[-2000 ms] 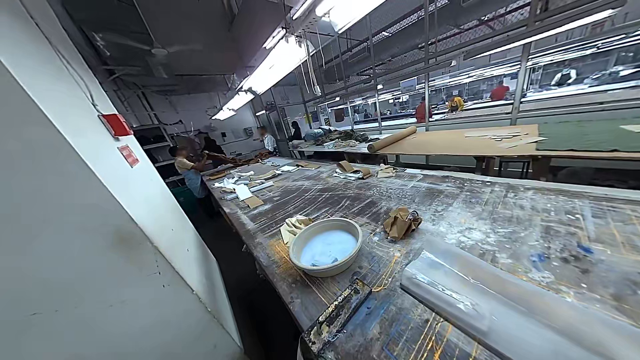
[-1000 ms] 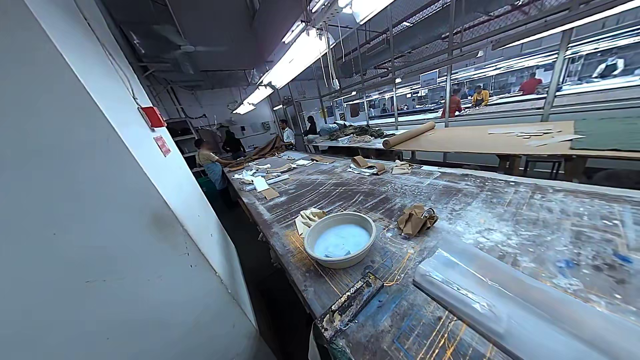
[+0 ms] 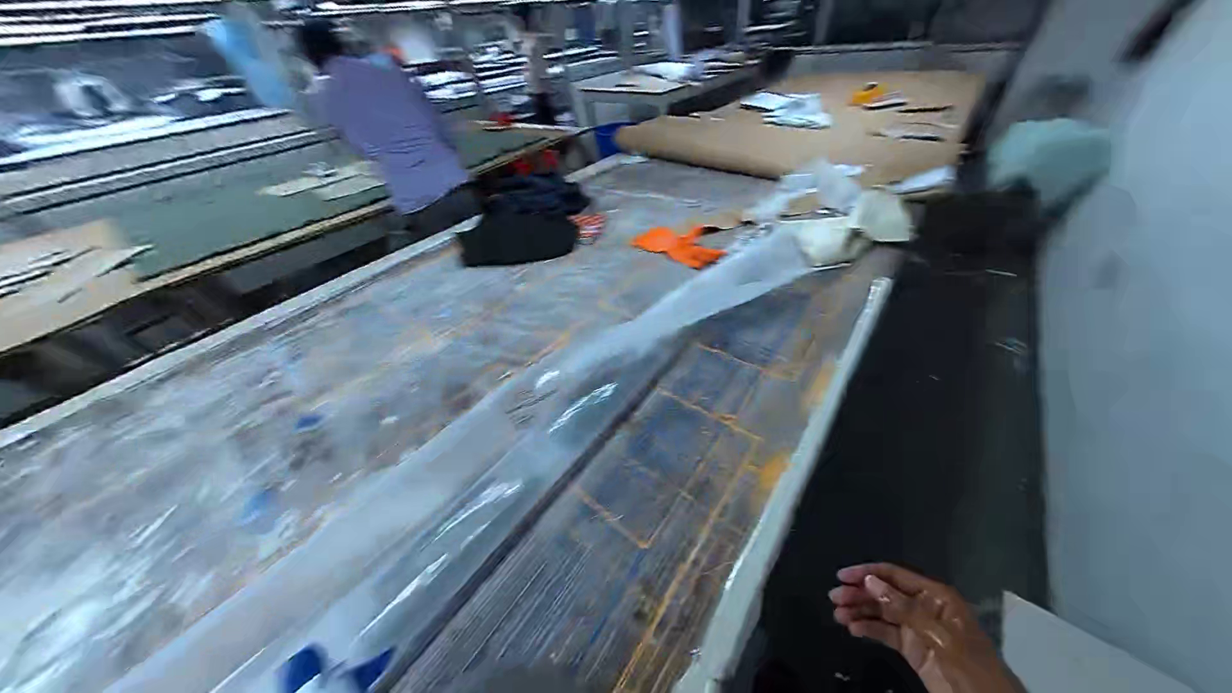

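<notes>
My right hand (image 3: 910, 616) is in the lower right of the head view, over the dark floor beside the long work table (image 3: 794, 462). Its fingers are slightly curled and a little apart, and it holds nothing. My left hand is not in view. Nearest on the table lies a long strip of clear plastic film (image 3: 539, 414), stretching diagonally to off-white cloth pieces (image 3: 837, 236). Beyond its far side are an orange cloth piece (image 3: 679, 246) and a black cloth bundle (image 3: 525, 226).
A person in a purple shirt (image 3: 395, 135) is by the table's far left side. Brown paper (image 3: 799, 125) covers the table's far end. A pale wall (image 3: 1145, 366) borders the dark floor strip (image 3: 914, 414) on the right. A green-topped table (image 3: 212, 212) is at left.
The view has swung far around to another part of the table. My right hand has come into view; the basin and crumpled brown piece shown earlier are out of view.
</notes>
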